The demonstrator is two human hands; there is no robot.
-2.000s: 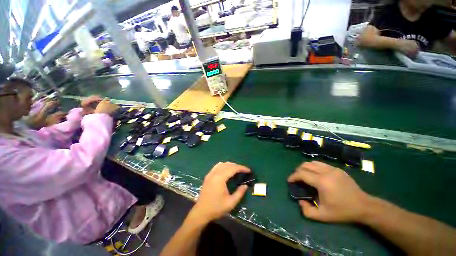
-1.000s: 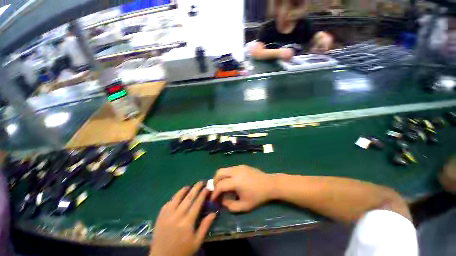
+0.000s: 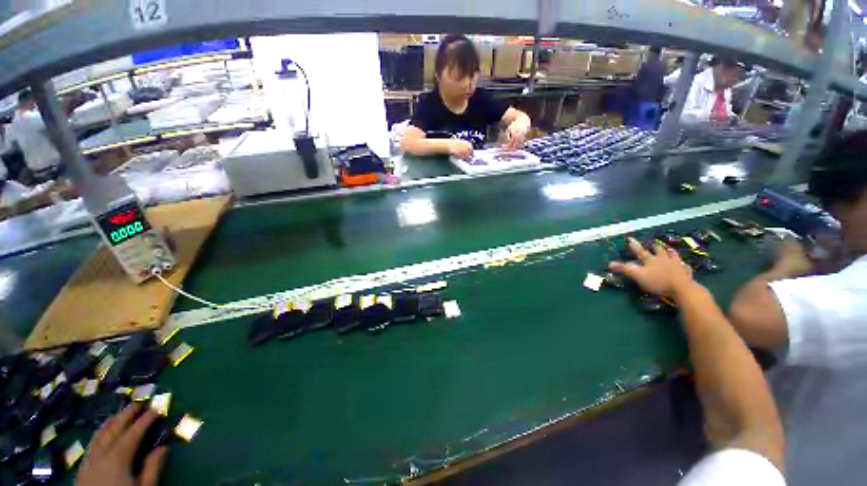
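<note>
My left hand (image 3: 119,448) is at the near edge of the heap of black housings (image 3: 57,389) at the lower left. Its thumb and fingers are around one black housing (image 3: 160,435), with a white pouch cell (image 3: 188,427) beside it. My right hand (image 3: 658,272) is stretched out over the cluster of units (image 3: 699,254) at the right, fingers spread. Its fingertips are close to a dark unit with a white pouch (image 3: 593,281); I cannot tell whether they touch it. A row of black housings with pouches (image 3: 347,315) lies on the green bench (image 3: 380,399).
A power supply (image 3: 131,237) stands on a brown board (image 3: 124,294) at left, its white cable running along the white strip (image 3: 380,277). A person in white (image 3: 822,318) sits close at right, beside a blue device (image 3: 794,209). Another person in black (image 3: 458,119) sits opposite.
My hands were together over a housing in front of me. They have moved apart, left hand to the left heap, right hand to the right cluster. The view has shifted.
</note>
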